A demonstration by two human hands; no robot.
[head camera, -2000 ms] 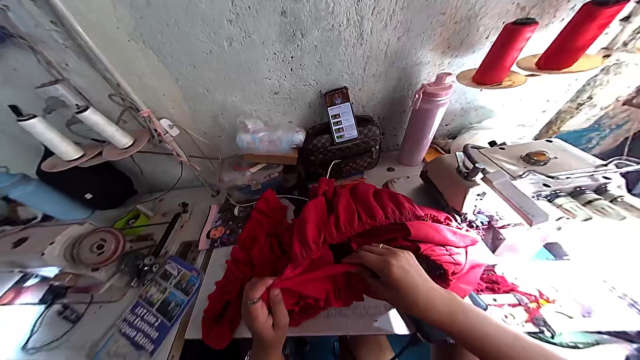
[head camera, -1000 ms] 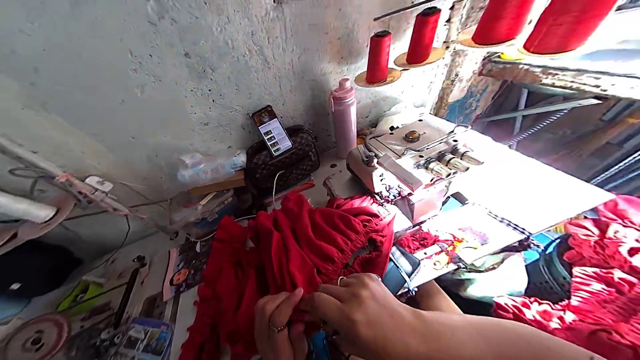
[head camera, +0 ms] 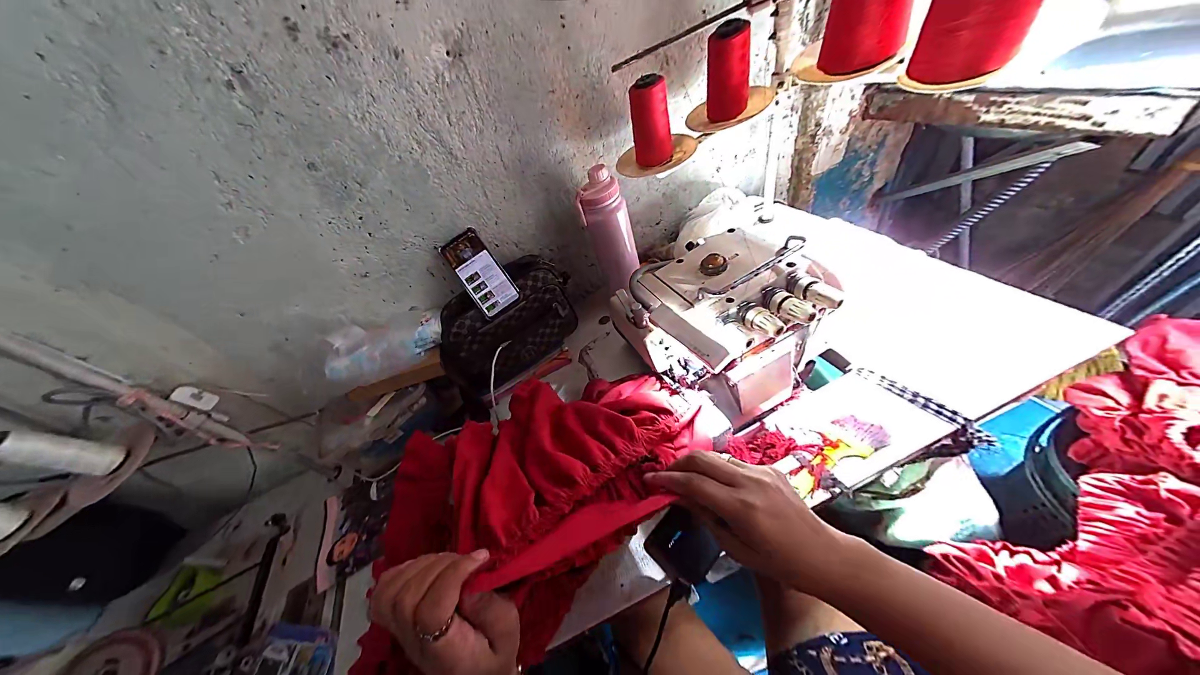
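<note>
A gathered red fabric garment (head camera: 572,450) lies bunched over the table edge, its far right part close to the overlock sewing machine (head camera: 722,291). My left hand (head camera: 445,609), with a ring on one finger, pinches one end of a flat red strip along the garment's near edge. The other end of that strip is between the thumb and fingers of my right hand (head camera: 741,506), which stretches it between the two. Just below my right hand is a small black device (head camera: 682,544) with a cable. The garment's underside is hidden.
Red thread cones (head camera: 651,122) stand above the machine. A pink bottle (head camera: 609,225) and a phone (head camera: 480,274) on a dark checkered bag (head camera: 525,323) are by the wall. Red scraps lie near the machine. More red ruffled fabric (head camera: 1125,525) is at right, another machine's parts at lower left.
My hands, close together one second ago, are now apart with a flat red strip stretched between them. The view has swung to the right since two seconds ago.
</note>
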